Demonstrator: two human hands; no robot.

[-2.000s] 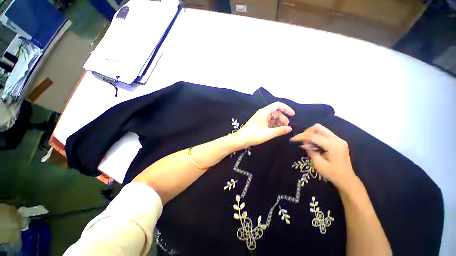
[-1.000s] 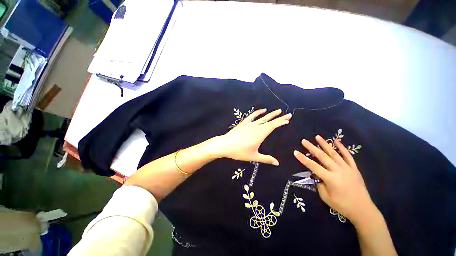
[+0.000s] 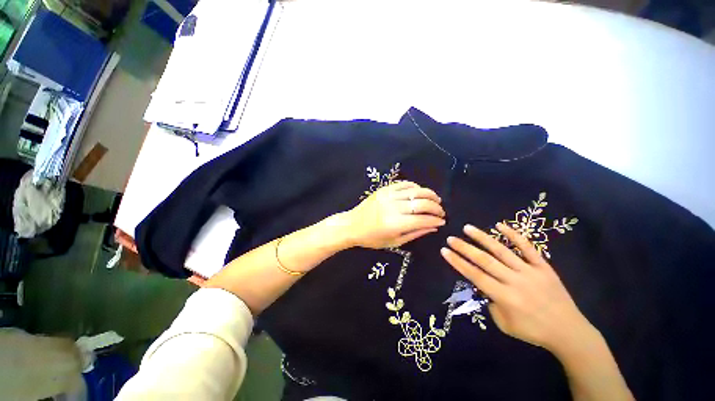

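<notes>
The black garment (image 3: 345,168) lies front up, its stand collar (image 3: 494,143) at the top with a thin pale edge line. Pale gold embroidery (image 3: 419,342) and zigzag trim (image 3: 403,270) run down the chest. My left hand (image 3: 400,213) rests on the chest beside the dark neck opening, fingers bent and close together; whether its fingertips pinch cloth is unclear. My right hand (image 3: 513,286) lies palm down over the right motif, fingers extended. Thread snips (image 3: 466,301) are held under its palm, with only the silvery blades showing.
The garment covers much of the white table (image 3: 353,59). A clipboard of papers (image 3: 208,74) lies at the upper left, beyond the sleeve (image 3: 176,215). An orange-red edge (image 3: 125,239) shows under the left table side. Blue folders and papers (image 3: 63,55) stand at the far left.
My hands have left the collar area, where they were raised, and lie lower on the chest. My left fingers, spread a second ago, are now drawn together. The collar is in full view.
</notes>
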